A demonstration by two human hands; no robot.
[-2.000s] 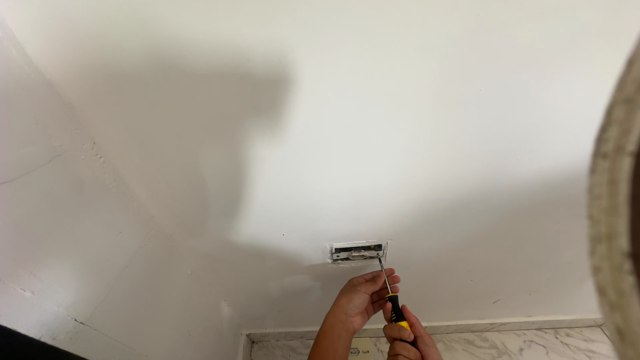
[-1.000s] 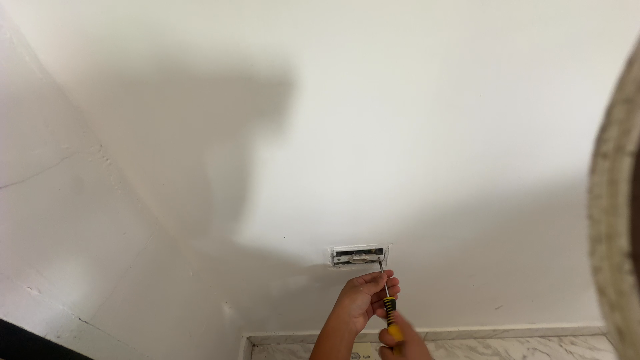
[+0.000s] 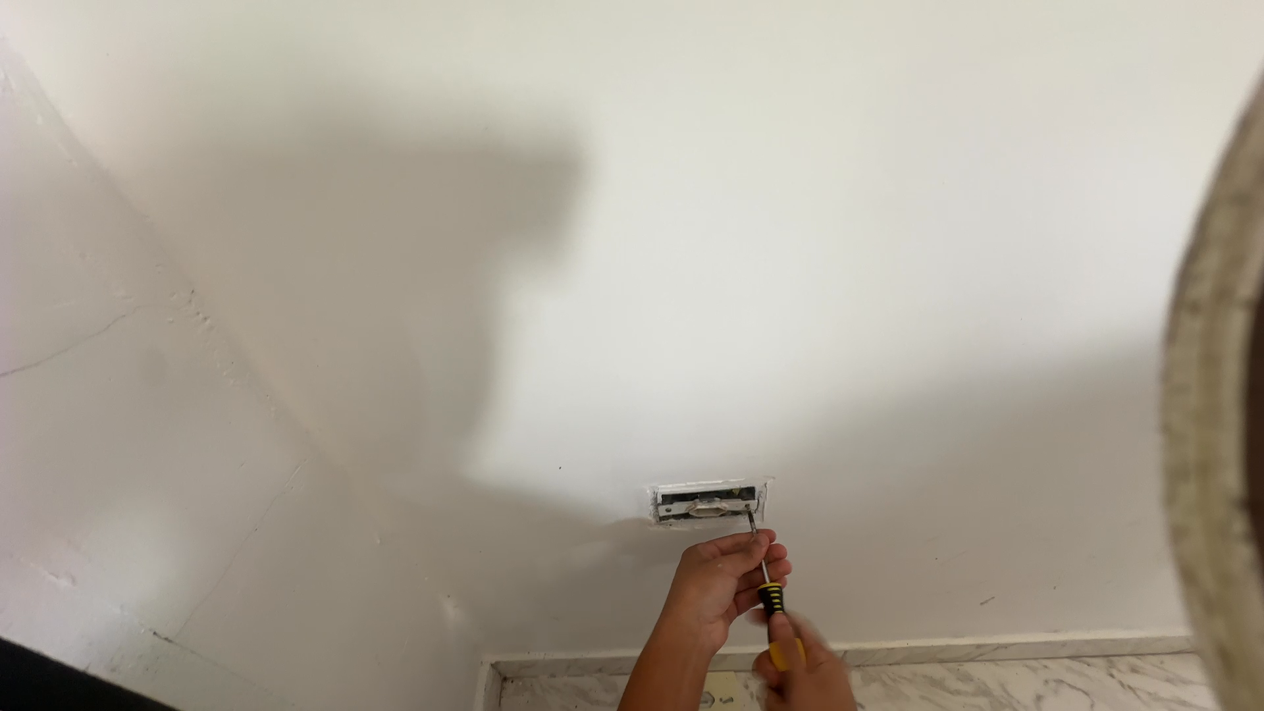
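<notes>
A screwdriver with a yellow and black handle (image 3: pixel 773 598) points up at a wall box. My right hand (image 3: pixel 805 667), slightly blurred, grips its handle. The fingertips of my left hand (image 3: pixel 726 583) pinch the metal shaft near the tip. That tip meets the right end of an electrical socket module (image 3: pixel 706 509), mounted without a cover plate in a rectangular recess in the white wall. Dark gaps show above and below the module, and the paint around the recess is chipped.
Cracks run over the wall (image 3: pixel 148 415) at left. Along the bottom lies a marble-look floor (image 3: pixel 987 686) with a skirting edge (image 3: pixel 1027 647). A pale piece bearing marks (image 3: pixel 724 691) lies by my hands. A worn curved rim (image 3: pixel 1190 395) stands close at right.
My right hand has shifted a little on the screwdriver's handle and is blurred. My left hand keeps its hold by the tip, and the screwdriver stays at the module's right end.
</notes>
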